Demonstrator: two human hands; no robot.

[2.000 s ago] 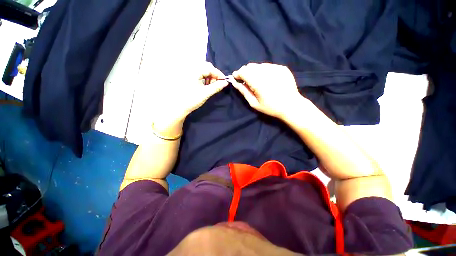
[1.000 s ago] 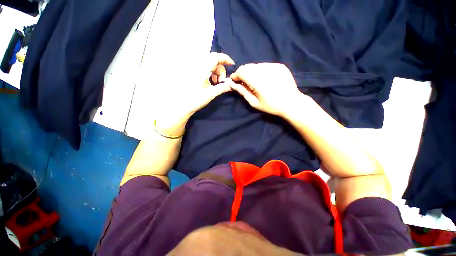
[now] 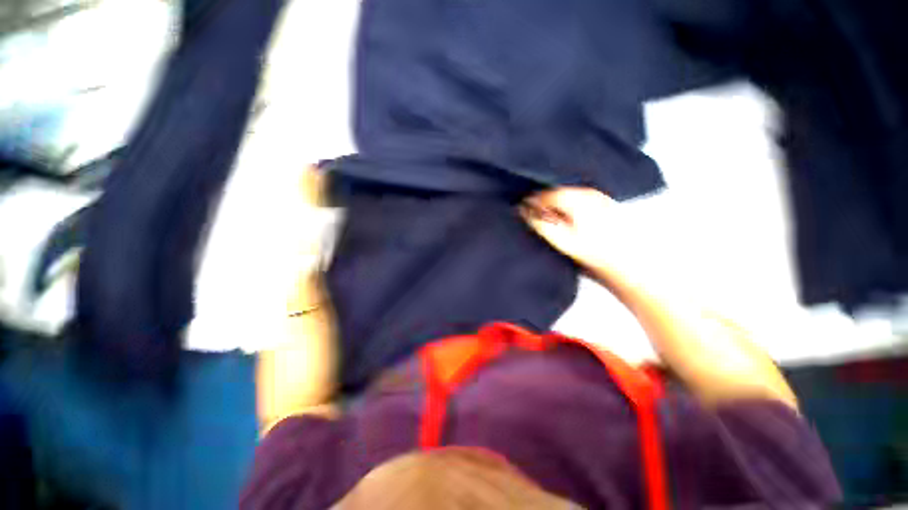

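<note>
A large navy garment (image 3: pixel 478 90) lies in front of me, with a folded strip running across it between my hands. Its lower part hangs down toward my apron. My left hand (image 3: pixel 321 214) is at the left end of the strip, washed out and blurred, and seems to hold the cloth edge. My right hand (image 3: pixel 567 221) grips the cloth at the right end of the strip. The picture is blurred; I cannot tell if a small tool is in my fingers.
The table (image 3: pixel 697 239) is white. A long navy garment (image 3: pixel 159 199) lies at the left and a darker one (image 3: pixel 846 199) at the right. A blue surface (image 3: pixel 214 418) is below left. My orange-red apron (image 3: pixel 498 344) shows at the bottom.
My hands have moved from close together to far apart along the cloth, the left one outward and lower. The garment's lower part is rearranged, and the view has shifted and blurred.
</note>
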